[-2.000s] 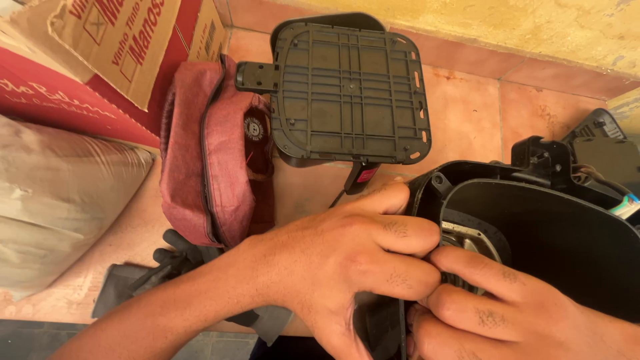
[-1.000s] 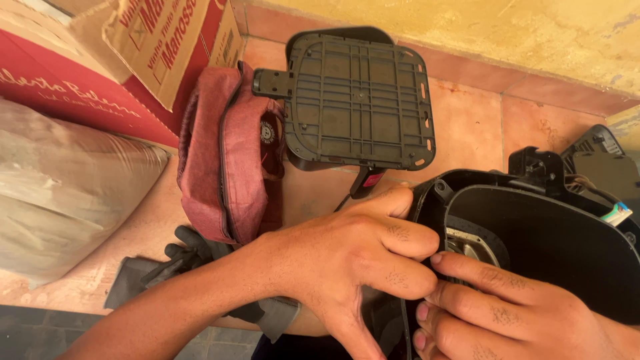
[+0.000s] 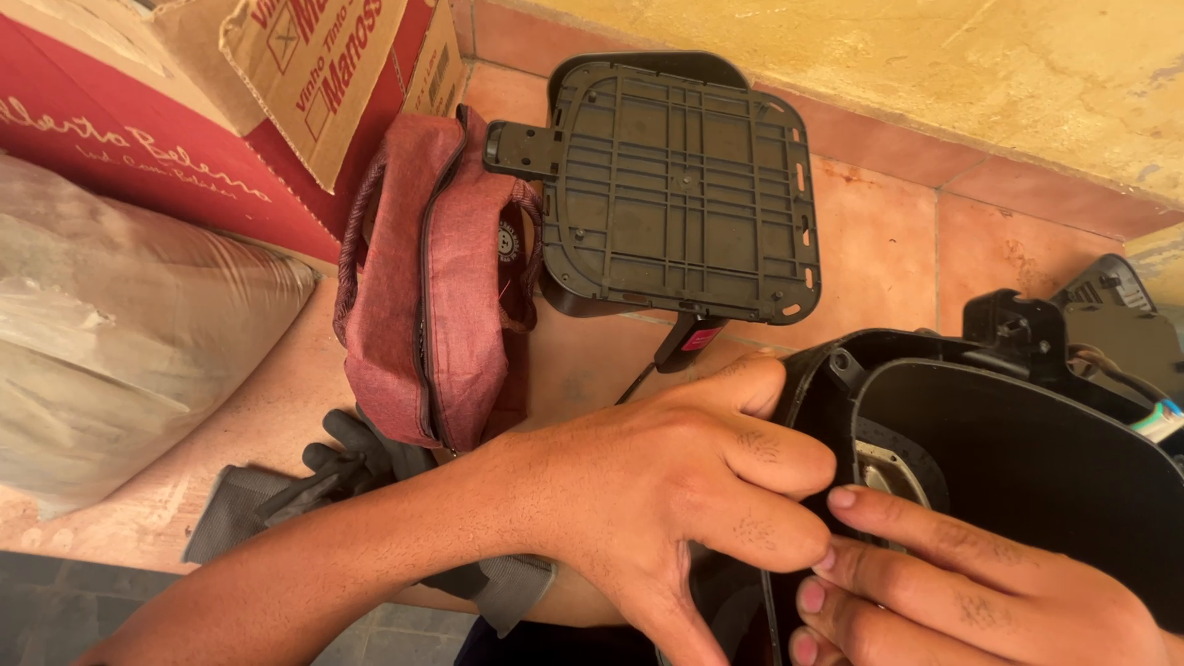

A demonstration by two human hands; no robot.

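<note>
A black plastic appliance housing (image 3: 1017, 398) with a rounded, hollow inside and a metal part (image 3: 888, 472) within it fills the lower right. My left hand (image 3: 703, 490) lies over the housing's left edge, its fingers curled around the rim and its thumb pointing down. Close against it, my right hand (image 3: 971, 592) has its fingertips at the same edge; what they touch there is hidden. Behind the hands, a flat black ribbed plastic panel (image 3: 684, 185) rests on another black part with a handle (image 3: 689, 340).
A red fabric bag (image 3: 462, 277) stands left of the panel. Black-and-grey work gloves (image 3: 342, 462) lie below it. A red cardboard box (image 3: 185, 139) and a filled plastic sack (image 3: 120, 324) stand at left. More black parts (image 3: 1115, 314) lie by the yellow wall (image 3: 925, 74).
My right hand's fingers have shifted a little at the housing's edge. My left hand has kept its place on the rim.
</note>
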